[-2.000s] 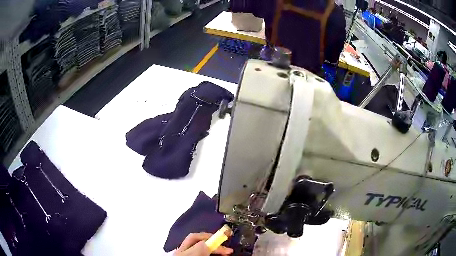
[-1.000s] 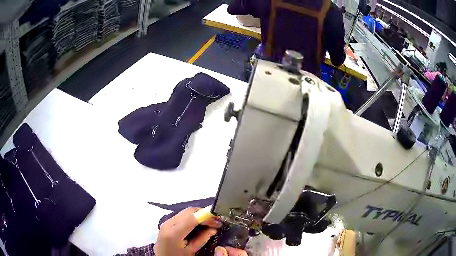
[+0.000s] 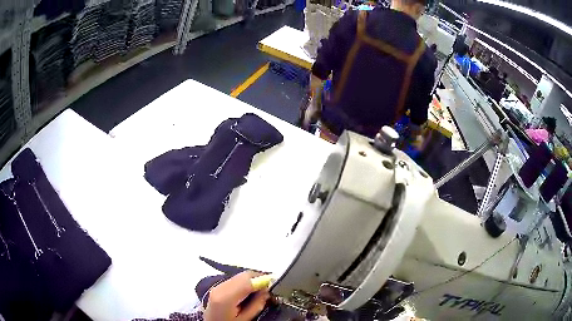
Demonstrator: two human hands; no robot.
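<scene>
My left hand (image 3: 237,297), with a yellow wrap at a fingertip, is at the bottom edge beside the sewing machine head (image 3: 351,219). Its fingertips are cut off or hidden by the machine, so its grip cannot be told. Part of a dark workpiece (image 3: 216,266) shows on the white table beside and behind the hand. The presser foot area is mostly hidden below the head. My right hand is not in view. A dark lobed panel (image 3: 210,166) with a pale line lies on the table.
Stacked dark panels (image 3: 47,244) with pale lines lie at the far left of the white tabletop (image 3: 144,276). A person (image 3: 376,69) in dark clothes stands beyond the machine. Shelves of stacked pieces (image 3: 100,37) line the back left. A yellow-edged table (image 3: 285,47) stands behind.
The view has tilted up. My left hand has stayed beside the machine head. My right fingers, seen one second ago at the bottom edge, are out of view. The person beyond shows more fully.
</scene>
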